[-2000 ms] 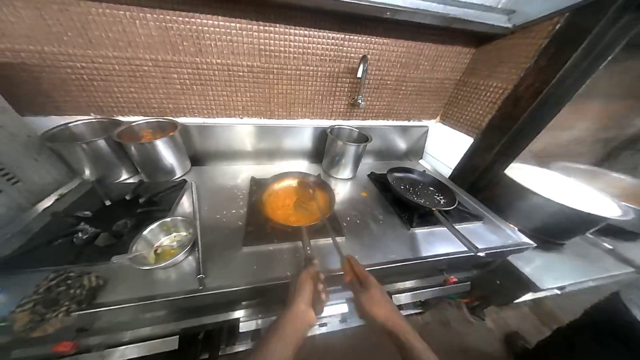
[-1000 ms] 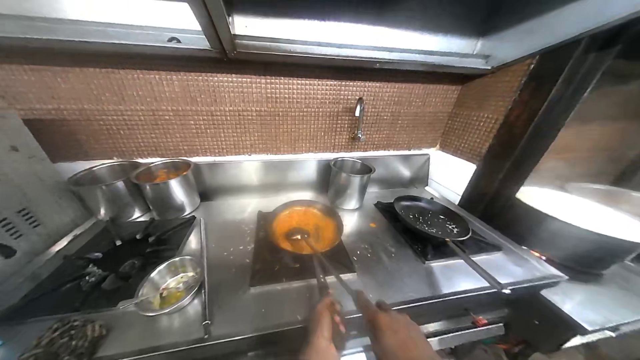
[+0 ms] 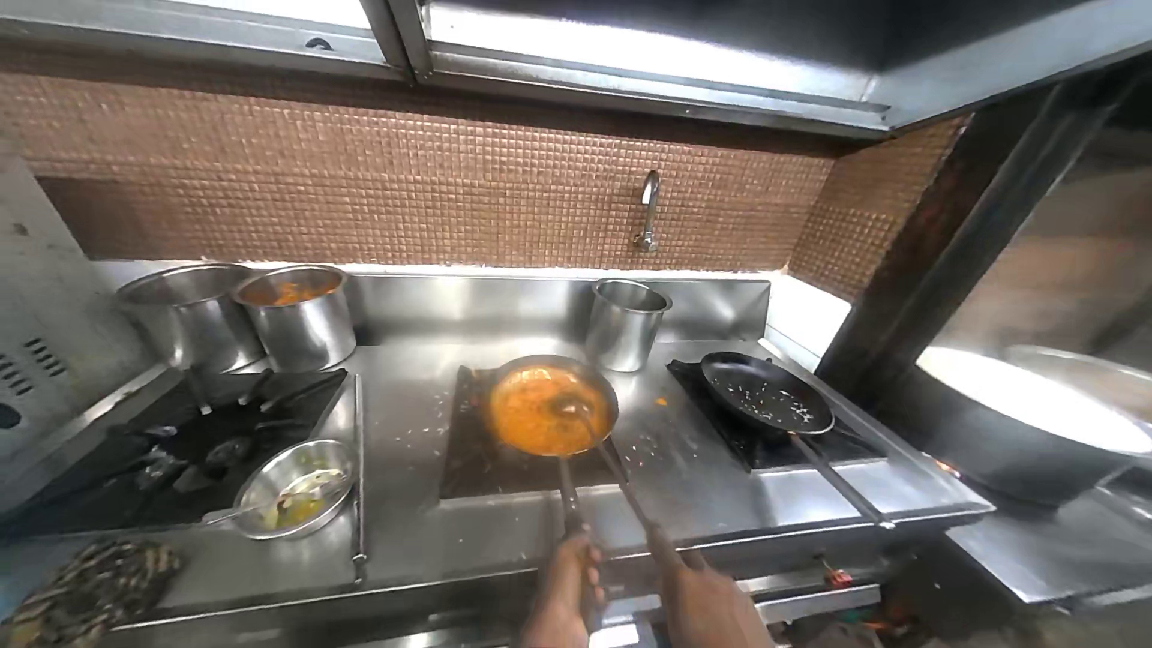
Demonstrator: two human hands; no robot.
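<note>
A frying pan (image 3: 551, 407) with orange sauce sits on the middle burner. My left hand (image 3: 569, 589) is closed round its long handle, below the pan. In my right hand (image 3: 706, 598) is the handle of a metal ladle (image 3: 630, 490), whose bowl lies in the sauce at the pan's right side. Behind the pan, slightly to the right, stands a tall steel pot (image 3: 627, 326). A black frying pan (image 3: 767, 396) with white bits in it rests on the right burner, its handle pointing toward the front edge.
On the left burner's front corner is a steel bowl (image 3: 297, 490) with yellowish liquid and a spoon. Two steel pots (image 3: 306, 328) stand behind that burner. A patterned cloth (image 3: 99, 589) lies front left. Large pots (image 3: 1008, 441) are at far right. A faucet (image 3: 649, 211) juts from the tiled wall.
The ladle's bowl has moved right within the sauce since one second ago. Both hands keep their holds. The view has tilted up since the earliest frame.
</note>
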